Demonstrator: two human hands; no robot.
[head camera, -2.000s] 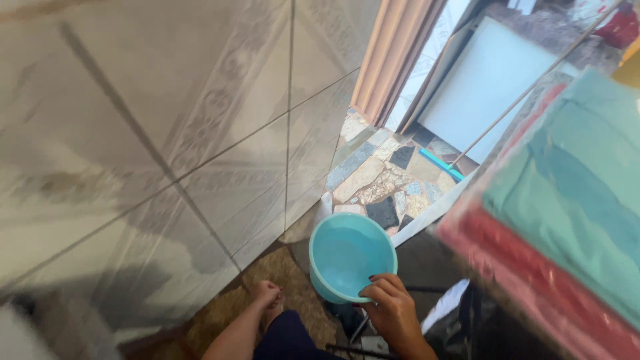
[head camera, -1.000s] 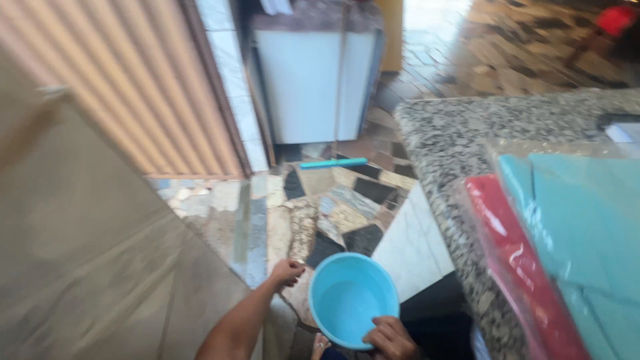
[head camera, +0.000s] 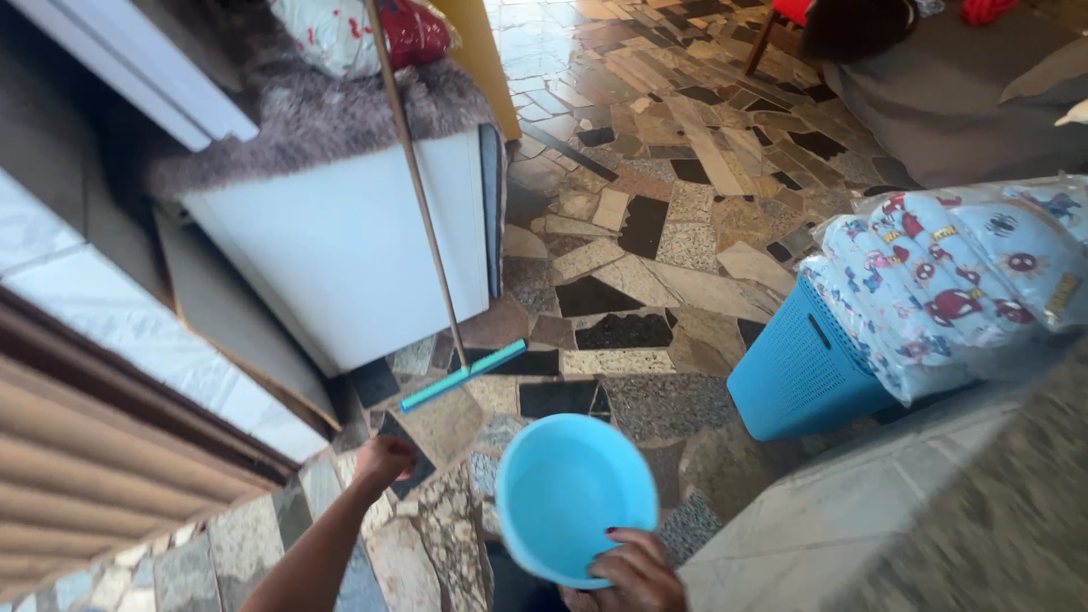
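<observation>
A light blue plastic bucket (head camera: 569, 493) is at the lower middle of the head view, above the stone floor. My right hand (head camera: 637, 569) grips its rim at the lower right, fingers over the edge. Whether the bucket holds clear liquid cannot be told. To the left of the bucket, my left hand (head camera: 387, 463) is held out with its fingers curled and nothing visible in it. Ahead of that hand, a floor squeegee with a turquoise blade (head camera: 493, 363) and a wooden handle leans against a white cabinet (head camera: 365, 255).
A blue perforated plastic basket (head camera: 803, 365) stands at the right, a bagged printed textile (head camera: 960, 280) on it. A granite countertop (head camera: 994, 510) borders the lower right. A folding door (head camera: 102, 476) is at the left. Farther off are a grey cloth (head camera: 960, 110) and a wooden-legged seat (head camera: 761, 38).
The view has moved forward past the tiled wall and the counter with folded textiles. My right hand still holds the bucket. The blue basket has come into view.
</observation>
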